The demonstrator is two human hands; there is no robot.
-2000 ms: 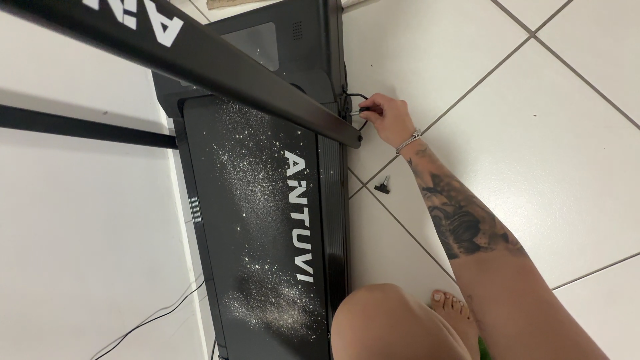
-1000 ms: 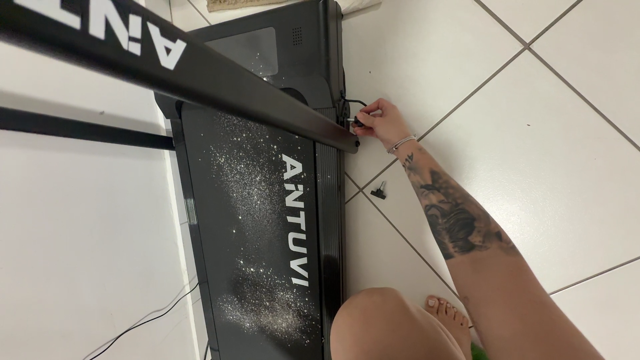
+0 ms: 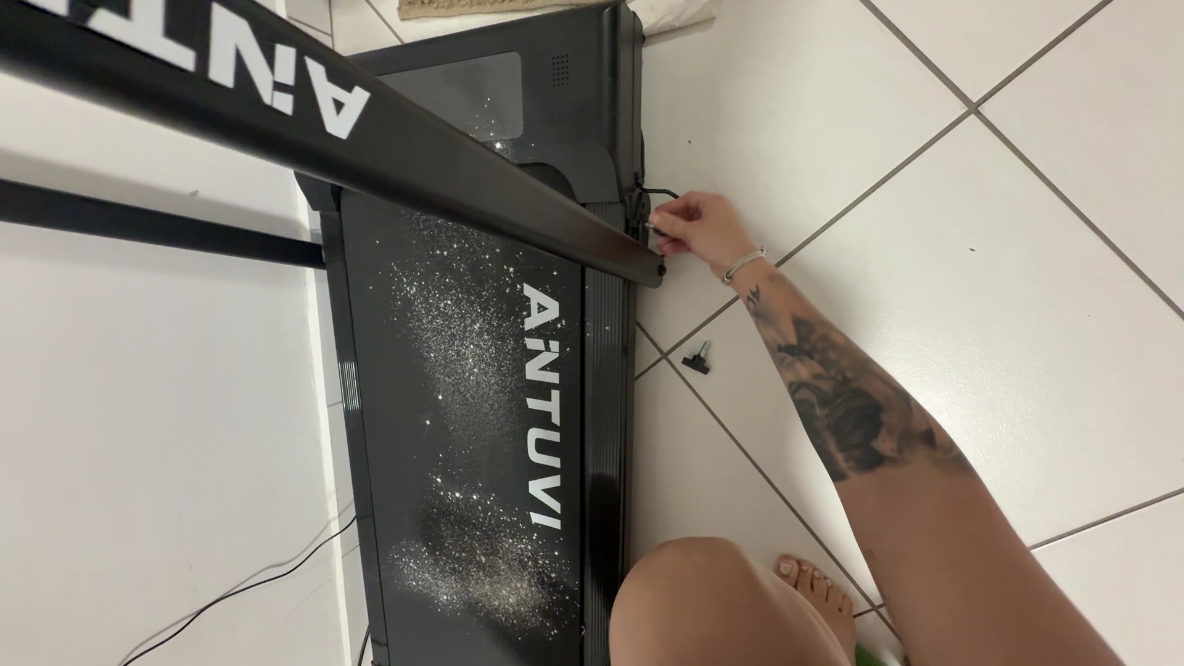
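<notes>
My right hand (image 3: 700, 228), at the end of a tattooed forearm, pinches a small dark piece with a metallic glint at the right side of a black treadmill (image 3: 472, 416). What the piece is I cannot tell. A short black cable (image 3: 659, 191) runs from the treadmill's side to the fingers. Just left of the hand is the lower end of a black upright post (image 3: 518, 190), slanting over the deck. Below, on the tiles, lies a black knob bolt (image 3: 699, 359) with a metal thread. My left hand is out of view.
A second black post (image 3: 157, 227) reaches the treadmill's left side by the white wall (image 3: 157, 416). Thin cables (image 3: 268, 578) run at the lower left. My bent knee (image 3: 708, 601) and bare foot (image 3: 814, 583) are at the bottom. A woven mat (image 3: 481, 7) lies at the top edge.
The right hand stays beside the treadmill's side, with its fingers slightly shifted. The knob bolt lies on the same spot of the floor.
</notes>
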